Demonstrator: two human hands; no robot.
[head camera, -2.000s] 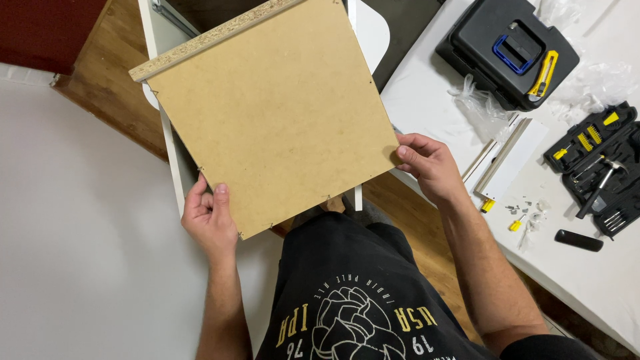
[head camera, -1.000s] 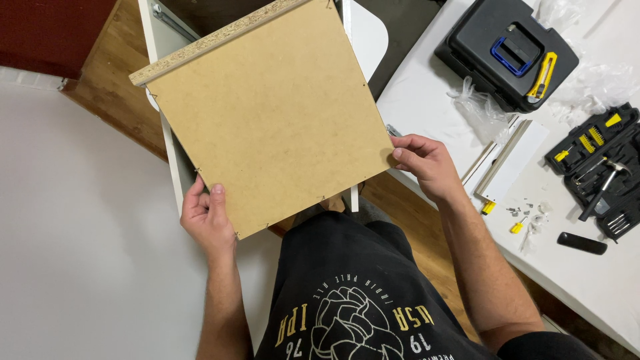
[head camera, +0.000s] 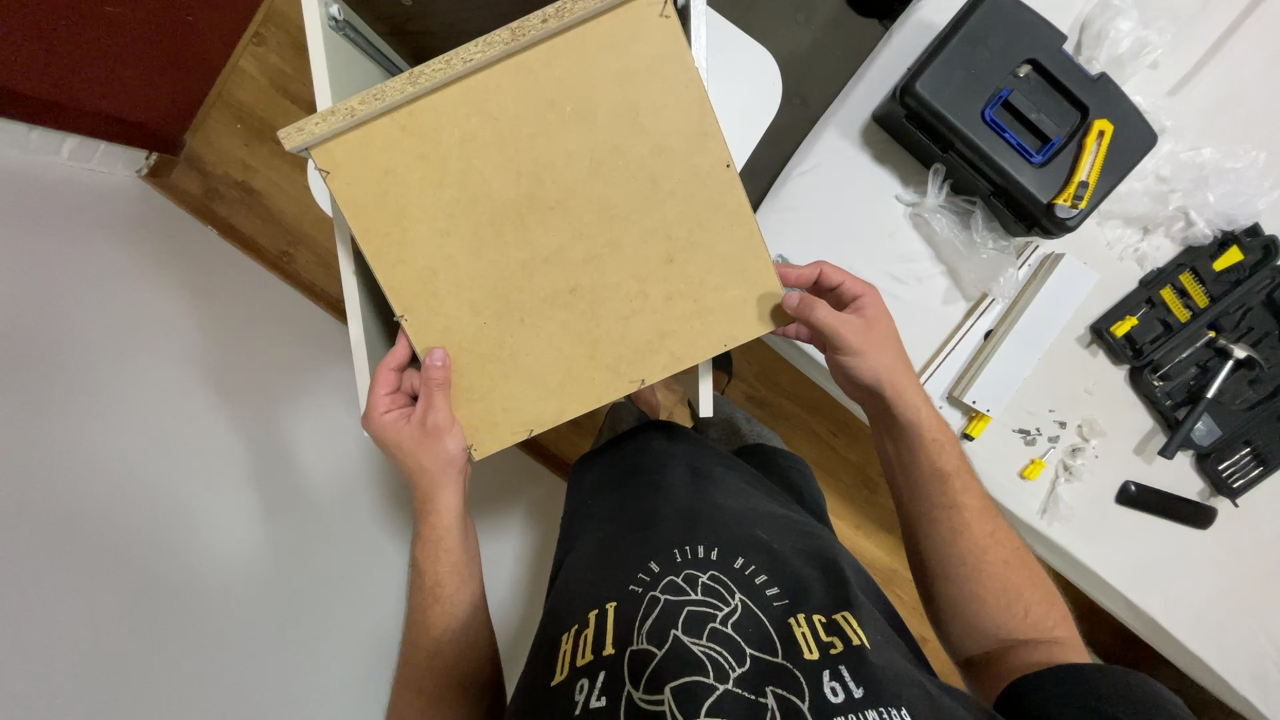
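A tan fibreboard panel (head camera: 560, 230), with a raw chipboard edge (head camera: 450, 75) along its far side, lies tilted in front of me over a white cabinet frame (head camera: 350, 300). My left hand (head camera: 418, 415) grips its near left edge, thumb on top and fingers mostly hidden below. At the right corner my right hand (head camera: 835, 320) holds the panel between thumb and fingers. Small metal fasteners show along the panel's rim. A metal drawer runner (head camera: 365, 45) is fixed inside the cabinet's left side.
On the white-covered table (head camera: 830, 190) at right are a black tool case (head camera: 1000, 110), a yellow utility knife (head camera: 1085, 165), white rail parts (head camera: 1020, 330), a hammer (head camera: 1210, 395) on an open tool set (head camera: 1160, 350), a yellow screwdriver (head camera: 1037, 465) and clear plastic bags (head camera: 960, 230). A white wall stands left.
The panel has shifted slightly within both hands' hold, its near edge a little further left. Both hands stay at about the same places on it.
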